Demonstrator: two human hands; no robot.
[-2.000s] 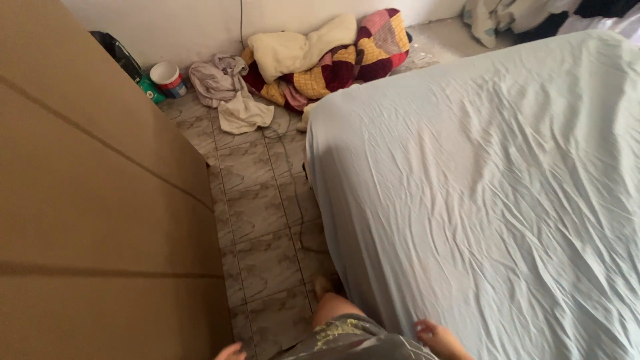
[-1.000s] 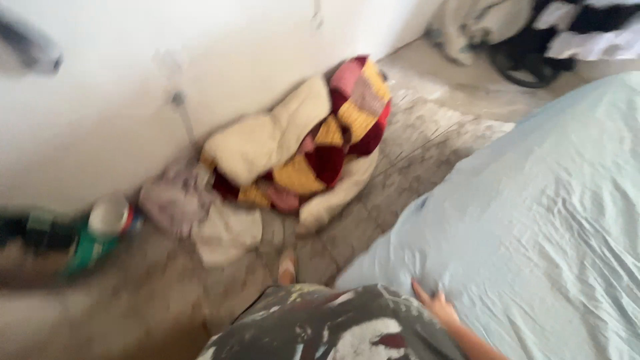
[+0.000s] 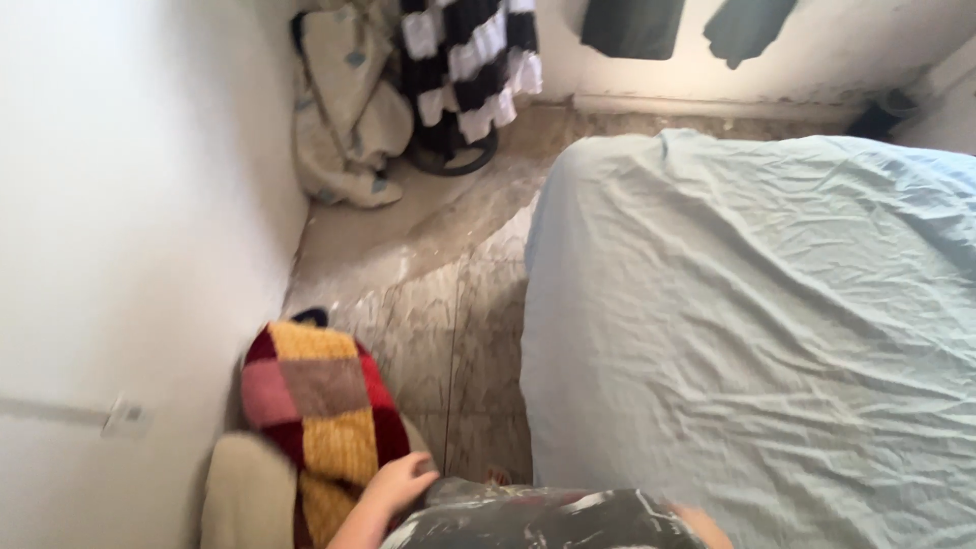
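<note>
My left hand [image 3: 404, 479] is at the bottom, left of my dark patterned shirt, above the patchwork blanket [image 3: 328, 381]; I see nothing in it. Whether it touches the blanket I cannot tell. Beside the blanket, against the wall, lies a cream cloth bundle [image 3: 248, 488]. Of my right arm [image 3: 698, 526] only a part shows at the lower edge, next to the light blue bed sheet [image 3: 732, 328]; the hand's fingers are hidden or out of view. The sheet lies wrinkled over the bed and hangs down its left side.
A tiled floor strip [image 3: 450, 366] runs between bed and blanket. In the far corner are a beige cloth heap [image 3: 347, 114], a black and white ruffled garment [image 3: 473, 61] and a black round base [image 3: 457, 164]. Dark cloths [image 3: 633, 27] hang at the far wall. A wall outlet [image 3: 130, 415] is at left.
The view has swung to the right and forward, toward the far corner. My right hand, on the sheet one second ago, now barely shows at the lower edge. My left hand has come into view.
</note>
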